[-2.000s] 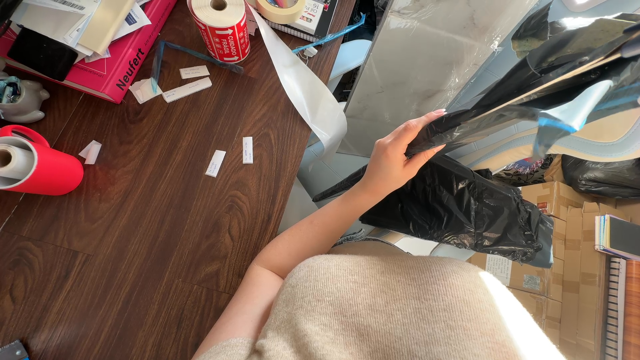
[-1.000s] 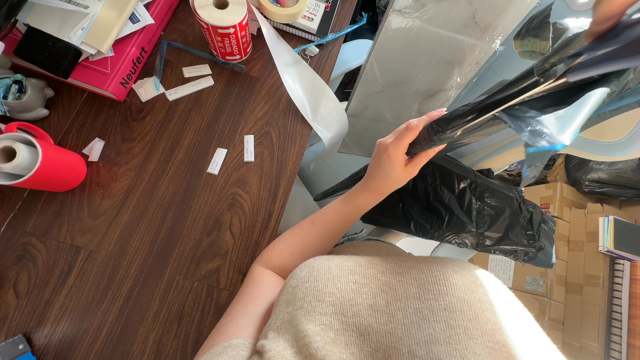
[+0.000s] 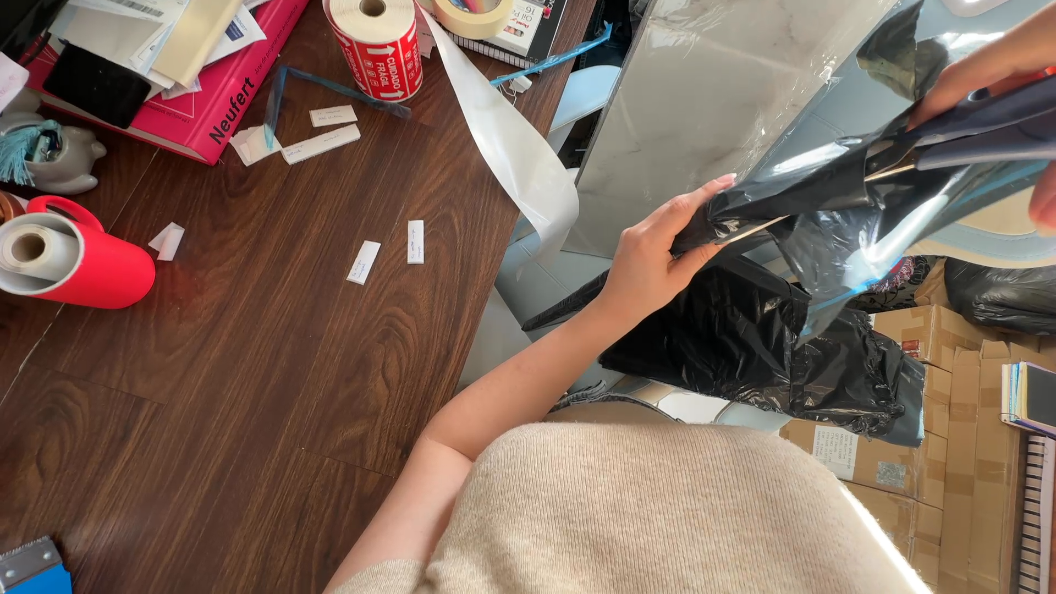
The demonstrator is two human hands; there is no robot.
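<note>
My left hand [image 3: 664,256] grips a fold of black plastic sheeting [image 3: 784,194] with a thin pale edge showing in it, fingers above and thumb below. At the upper right, my right hand [image 3: 982,74] is partly out of view, its fingers on the dark material, where a smooth dark blue-grey part [image 3: 990,136] lies; whether that is a fold or a tool I cannot tell. Clear film with a blue strip [image 3: 858,289] hangs below. Under my left wrist lies a crumpled black plastic bag [image 3: 742,346]. A marbled grey panel [image 3: 685,107] leans behind my left hand.
The wooden table [image 3: 247,355] bears a red label roll [image 3: 379,58], masking tape [image 3: 470,16], a pink book [image 3: 247,91], a red mug holding a roll [image 3: 107,264], paper slips [image 3: 363,262] and a blue tape dispenser [image 3: 37,569]. White backing paper [image 3: 511,148] overhangs its edge. Cardboard boxes [image 3: 949,429] stand at right.
My right hand has come into view at the upper right and reached down onto the black plastic. The clear film has shifted. My left hand keeps its hold.
</note>
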